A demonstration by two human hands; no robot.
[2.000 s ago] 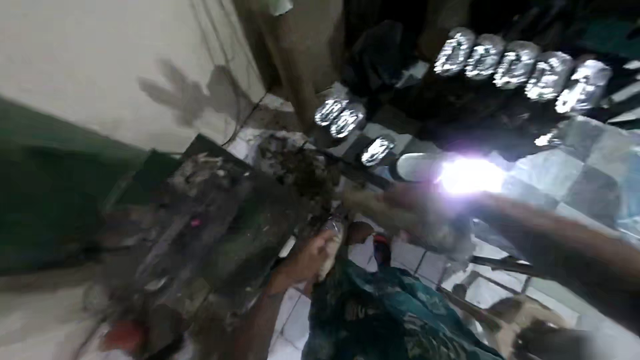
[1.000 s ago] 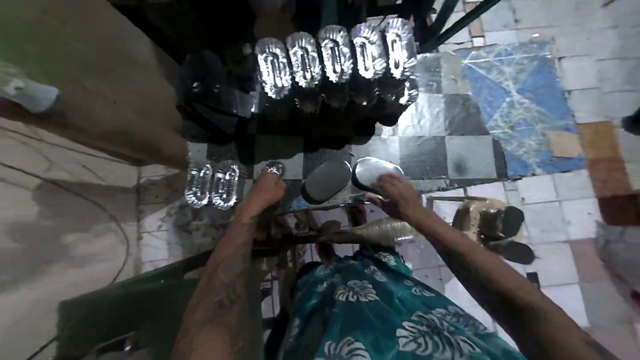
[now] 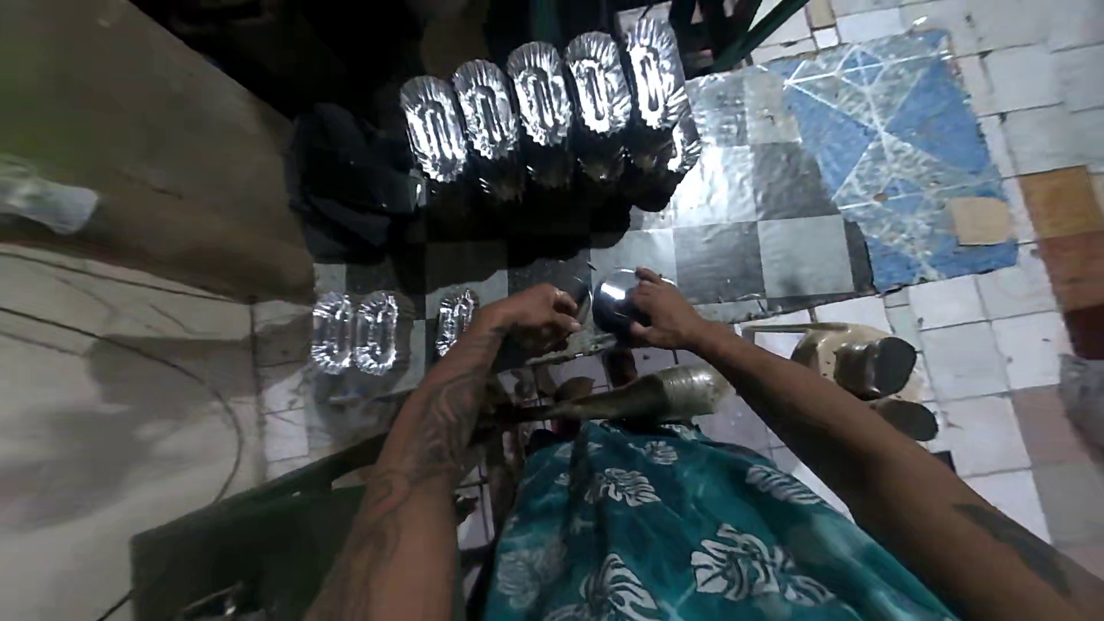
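Just above the table's near edge, my right hand (image 3: pixel 662 310) grips a shiny oval metal mould (image 3: pixel 614 297), thumb and fingers at its right side. Close by on the left is my left hand (image 3: pixel 542 317), fingers curled at the edge of a second, darker oval metal piece (image 3: pixel 580 297), which the hand partly hides. Left of that hand lies a small crimped foil tray (image 3: pixel 456 317), partly behind the forearm. Two more crimped foil trays (image 3: pixel 332 332) (image 3: pixel 377 332) lie side by side farther left. Several tall stacks of crimped foil trays (image 3: pixel 539 95) stand in a row at the back.
The table top (image 3: pixel 716 185) has a grey checkered covering. A dark bundle (image 3: pixel 345 172) lies at back left. A wrapped bar or handle (image 3: pixel 690 388) crosses below the near edge. At right sits a beige object with dark round ends (image 3: pixel 849 358); tiled floor (image 3: pixel 983 345) lies beyond.
My left hand has moved right, from the small foil tray to the left oval piece. The oval pieces, flat on the table a second ago, now look tilted in my hands.
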